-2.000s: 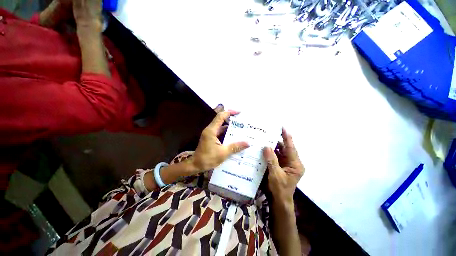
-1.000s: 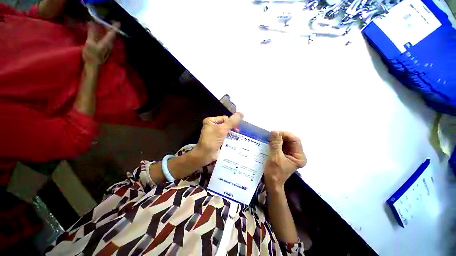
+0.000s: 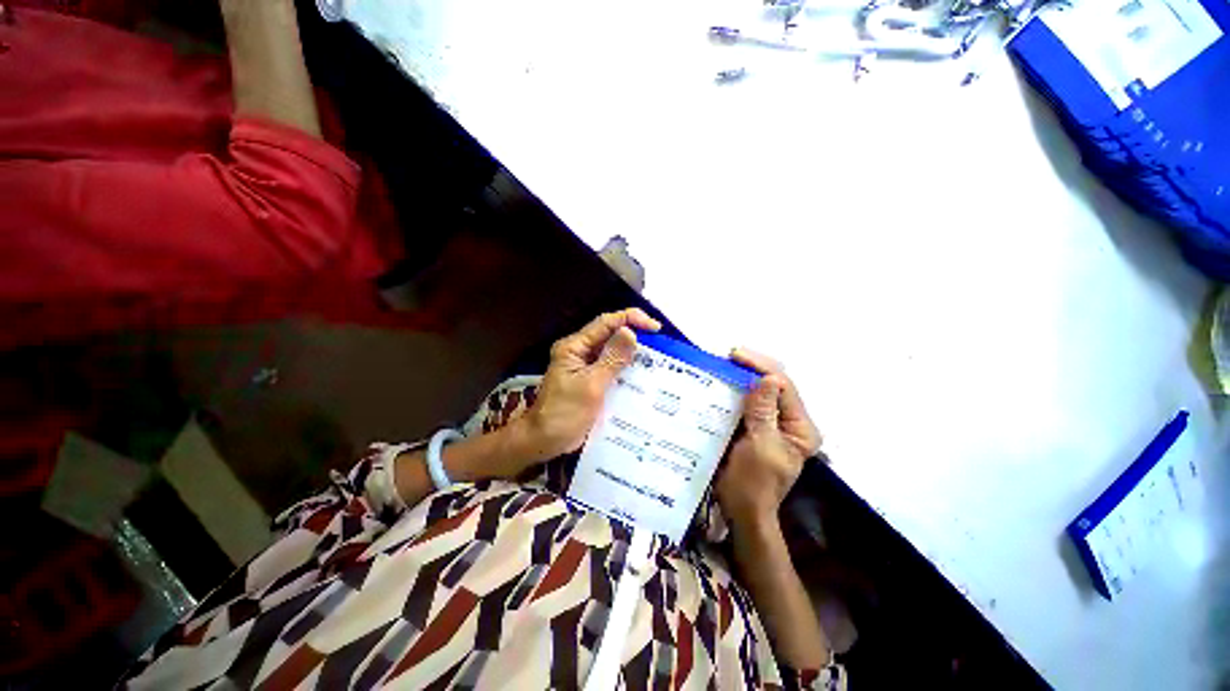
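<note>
A slim retail box (image 3: 657, 439) with a white printed face and a blue edge at its far end is held in front of my body, just off the table edge. My left hand (image 3: 583, 389) grips its far left corner, thumb on the white face. My right hand (image 3: 769, 439) grips its far right corner, thumb near the blue edge. The fingers under the box are hidden. Whether the blue end flap is fully tucked in cannot be told.
The white table (image 3: 863, 351) has a dark edge running diagonally. A finished box (image 3: 1147, 513) lies at right. Blue-and-white box stacks (image 3: 1133, 115) stand at upper right, beside loose white cables (image 3: 904, 34). A person in red (image 3: 202, 216) is at left. Open cardboard (image 3: 209, 493) is on the floor.
The box's far end first showed white, then a dark raised flap; now a bright blue edge shows there. Both hands have moved to the far corners. The person's arm at left has shifted.
</note>
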